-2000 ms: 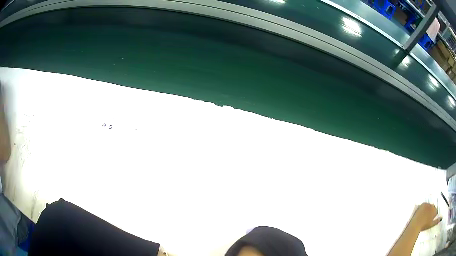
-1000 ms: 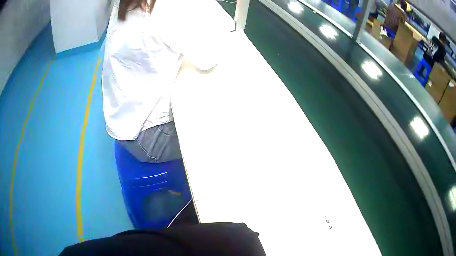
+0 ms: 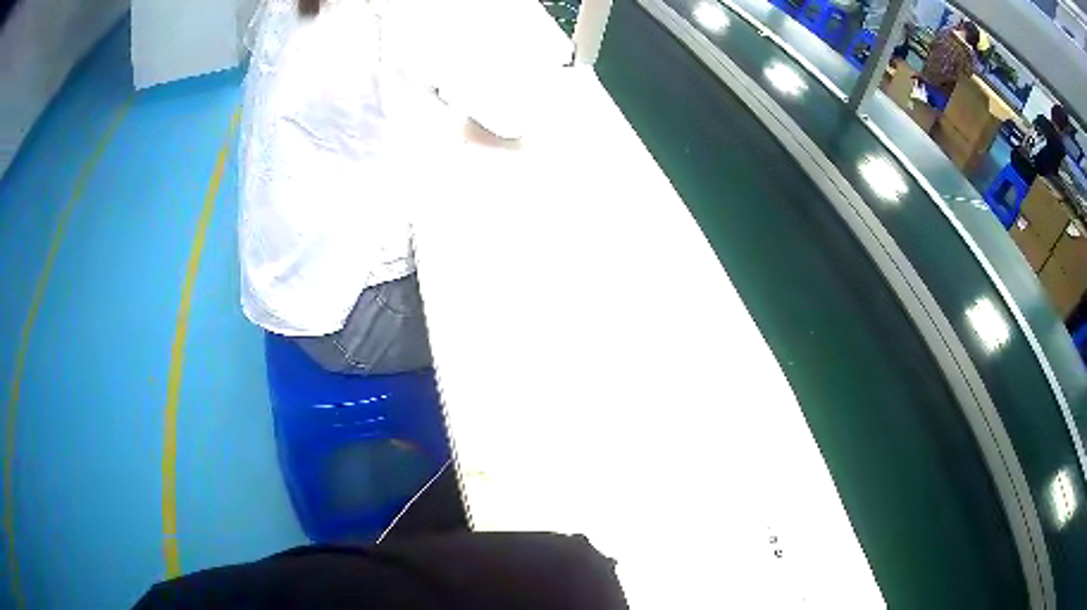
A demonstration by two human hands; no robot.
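The long white worktable [image 3: 596, 346] lies nearest in front of me and is washed out by glare. Small dark marks [image 3: 775, 546] show on it at the lower right. My dark sleeve or clothing [image 3: 393, 578] fills the bottom edge. Neither of my hands shows. A thin white cord [image 3: 411, 503] hangs beside the table edge, above the dark clothing.
A person in a white top [image 3: 322, 191] sits on a blue stool [image 3: 346, 441] at the table's left side. The green conveyor belt [image 3: 763, 286] with grey rails runs along the right. Blue floor [image 3: 119, 310] has yellow lines. Cardboard boxes [image 3: 971, 119] and people are beyond.
The view has swung left along the table since two seconds ago, bringing in the seated person and floor. Since one second ago it has shifted only slightly.
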